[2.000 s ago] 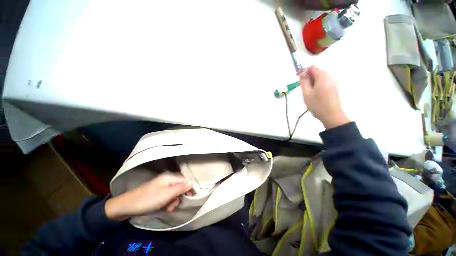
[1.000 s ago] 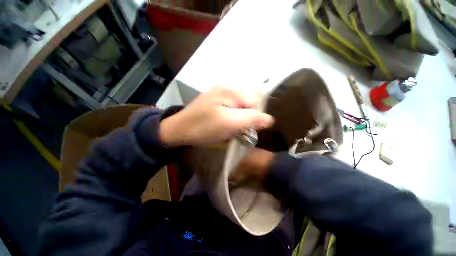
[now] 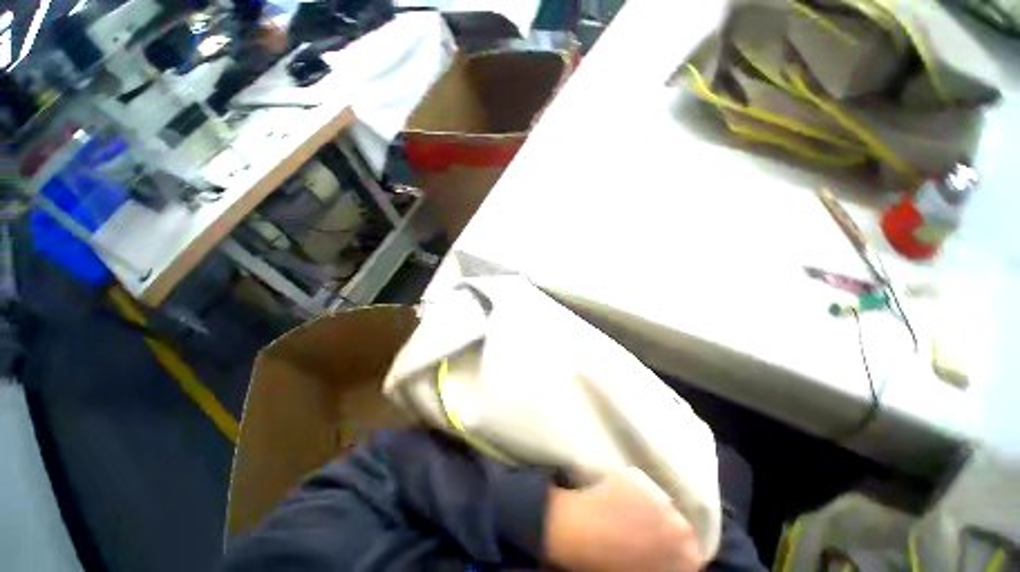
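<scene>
The cream-beige handbag (image 3: pixel 593 391) lies over my lap between the table edge and the open box, its outside facing up and a yellow edge showing at its left. My left hand (image 3: pixel 621 525) is blurred at the bag's lower right edge, at the bottom of the picture, and grips it there; its fingertips are partly hidden. My right hand is not visible. Pink-handled snips (image 3: pixel 841 282), a green-handled tool (image 3: pixel 859 304) and black cord (image 3: pixel 867 369) lie on the table at the right.
The white table (image 3: pixel 693 235) holds a beige pile with yellow edges (image 3: pixel 828 89), a red bottle (image 3: pixel 915 229), a slim brown stick (image 3: pixel 844 218) and a pale block (image 3: pixel 948 363). A brown box (image 3: pixel 285 391) stands left of my lap. Another box (image 3: pixel 464 151) and a workbench (image 3: pixel 257 190) stand beyond.
The view has swung left. The bag's open mouth no longer shows; its outside faces up. My left hand has moved down and right, and my right arm has gone from sight.
</scene>
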